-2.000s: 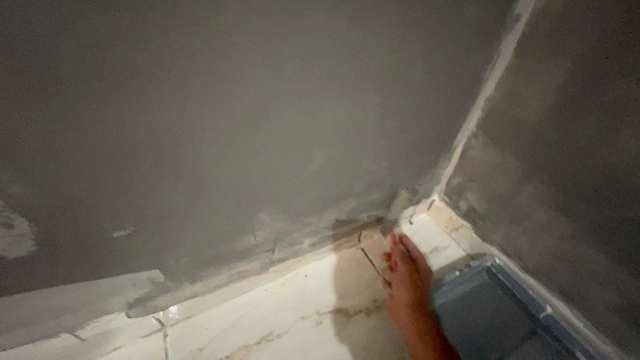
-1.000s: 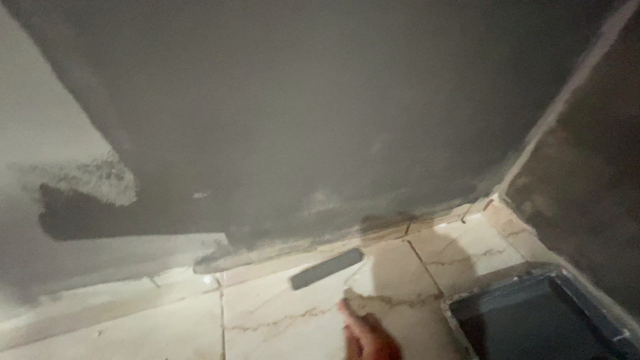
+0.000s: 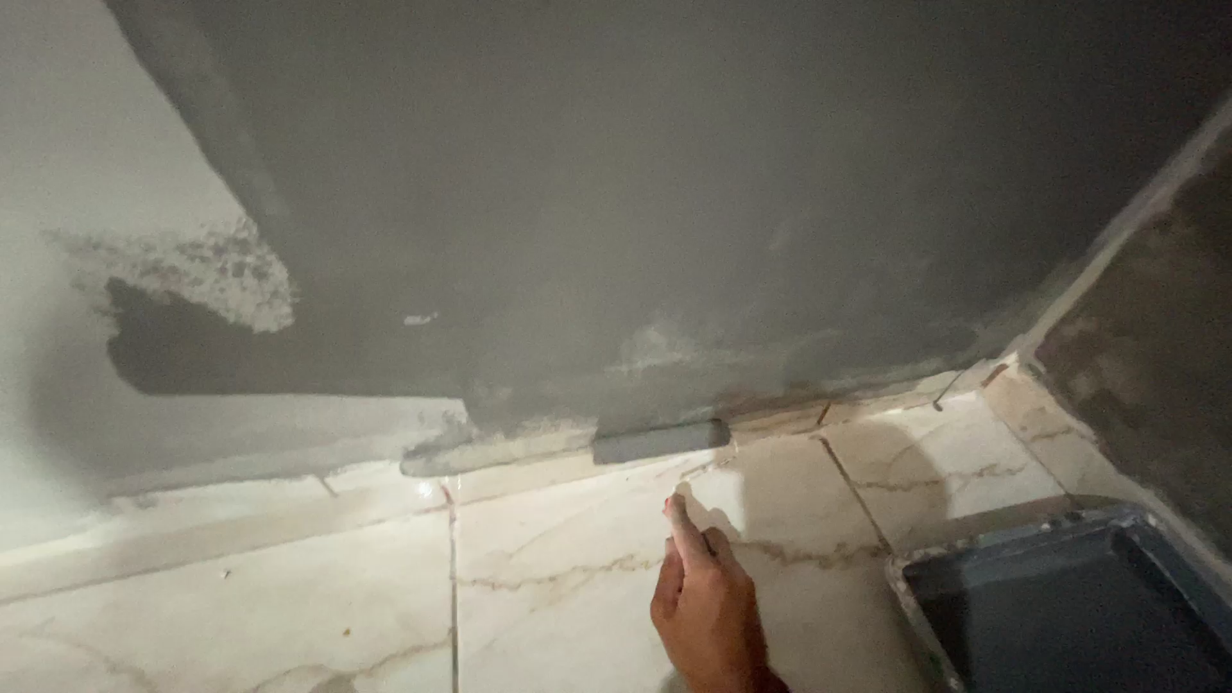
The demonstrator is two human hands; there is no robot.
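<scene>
My right hand is at the lower middle, closed around the handle of a small paint roller, whose handle is mostly hidden by the fingers. One finger points forward along the thin frame. The grey roller sleeve lies lengthwise along the bottom of the wall, over the tile skirting. Grey paint covers most of the wall; a pale area with a rough, patchy edge shows at the left. A paint tray with dark grey paint stands on the floor at the lower right. My left hand is out of view.
The floor is of cream marble-look tiles with brown veins and dark joints. A second, darker wall meets the grey one in a corner at the right, with a light band along the joint. Shadows fall on the floor and skirting.
My right hand and the roller have moved left, away from the corner. The sleeve, seen over the floor tiles a second ago, is now at the wall's foot. The view has shifted left.
</scene>
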